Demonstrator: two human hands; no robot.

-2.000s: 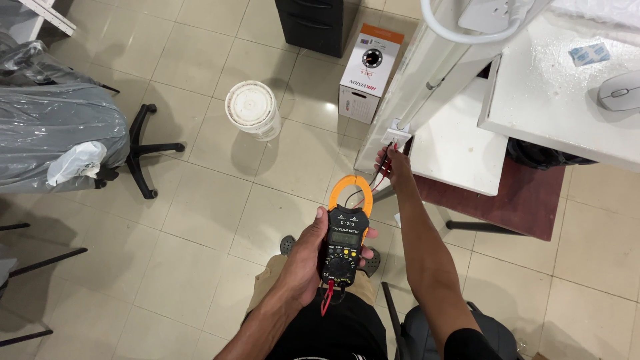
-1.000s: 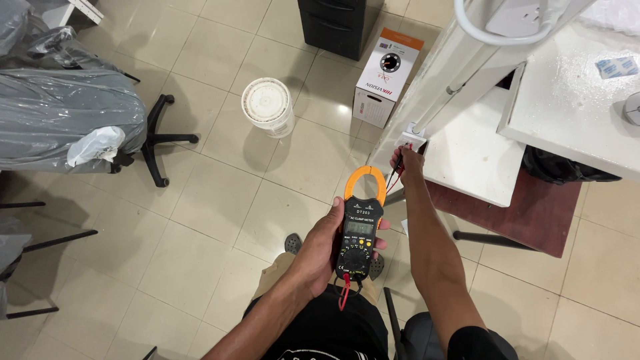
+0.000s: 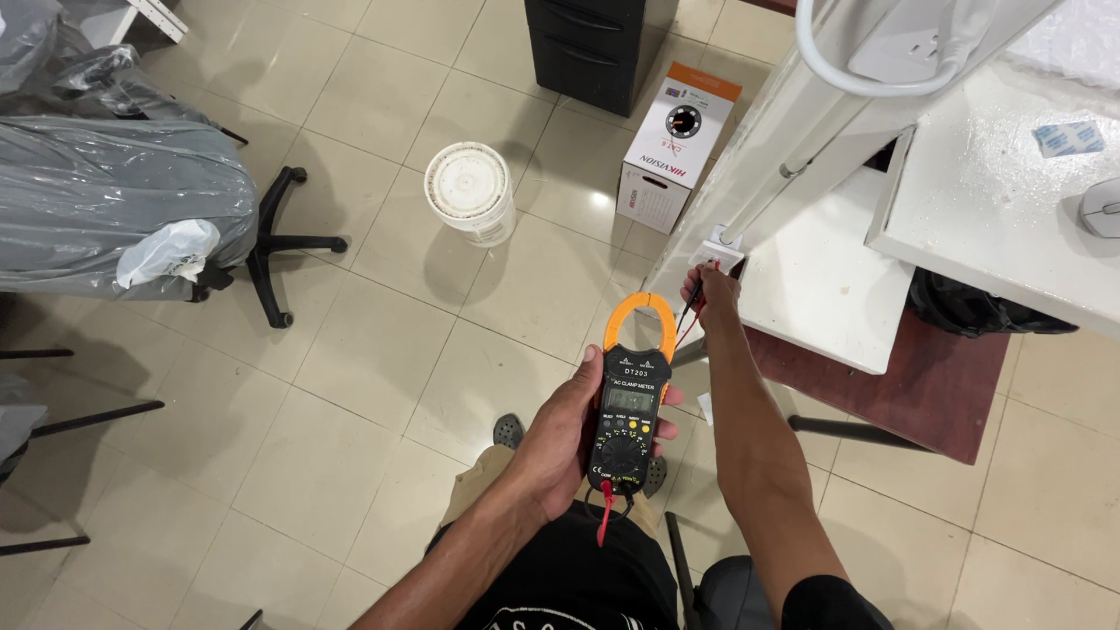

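My left hand (image 3: 564, 429) is closed around a black and orange AC clamp meter (image 3: 623, 420), held upright with its orange jaw shut and its display facing me. A red and a black lead plug stick into the meter's lower end. Up and to the right, my right hand (image 3: 713, 289) grips the red and black test probes (image 3: 697, 293) at a white wall socket (image 3: 717, 252) low on the white column. The probe tips are partly hidden by the fingers, so how far they sit in the socket cannot be told.
A white lidded bucket (image 3: 470, 192) and a cable box (image 3: 678, 144) stand on the tiled floor, beside a black drawer cabinet (image 3: 604, 52). A plastic-wrapped office chair (image 3: 122, 206) is at left. White desks (image 3: 980, 201) with a mouse (image 3: 1102, 208) and a dark red board (image 3: 884, 385) are at right.
Both hands keep their holds on the meter and the probes. The probes stay at the socket. Nothing else has plainly moved.
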